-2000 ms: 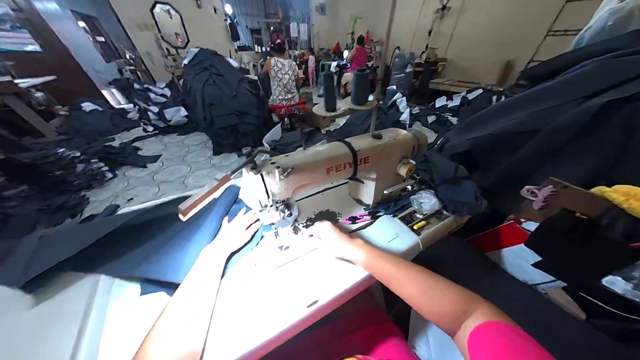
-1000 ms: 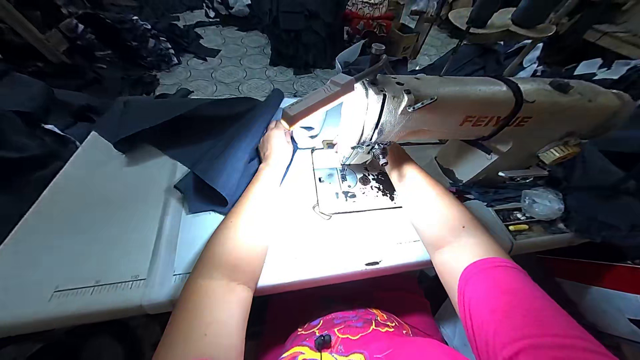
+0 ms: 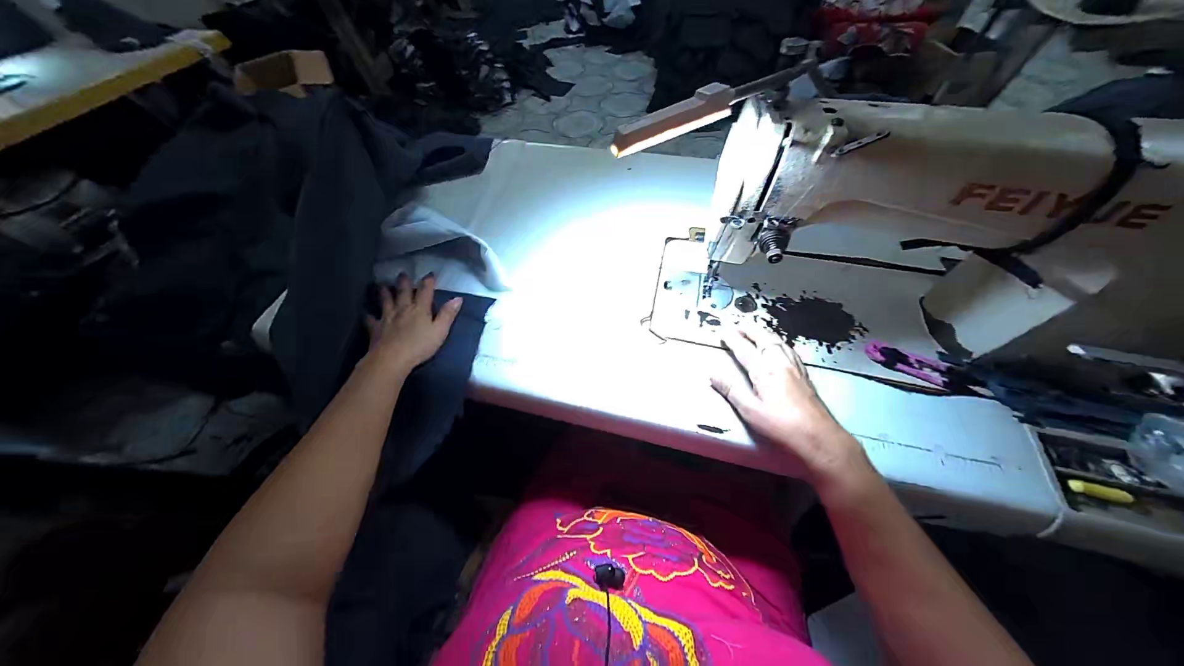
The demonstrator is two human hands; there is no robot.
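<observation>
My left hand [image 3: 412,324] lies with fingers spread on dark cloth [image 3: 462,342] at the left part of the sewing table [image 3: 583,361]. More dark cloth is heaped beyond it, with a pale piece [image 3: 439,245] folded beside the fingertips. My right hand [image 3: 768,379] rests on the white table top just in front of the needle plate [image 3: 680,296], its fingers apart and nothing seen in it. Above the plate is the head of a Feiyue sewing machine [image 3: 749,185], whose presser foot [image 3: 710,282] has no cloth under it. Bright light falls on the table beside the needle.
A lamp bar [image 3: 671,120] juts left from the machine head. Pink-handled snips [image 3: 906,363] lie under the machine arm, near dark lint [image 3: 814,319]. A tray with a yellow tool [image 3: 1101,491] is at the right. Another table edge [image 3: 111,88] stands at the upper left.
My left hand has moved left, away from the machine head, and the dark cloth now lies farther left. My right hand has come back from beside the needle toward the table's front.
</observation>
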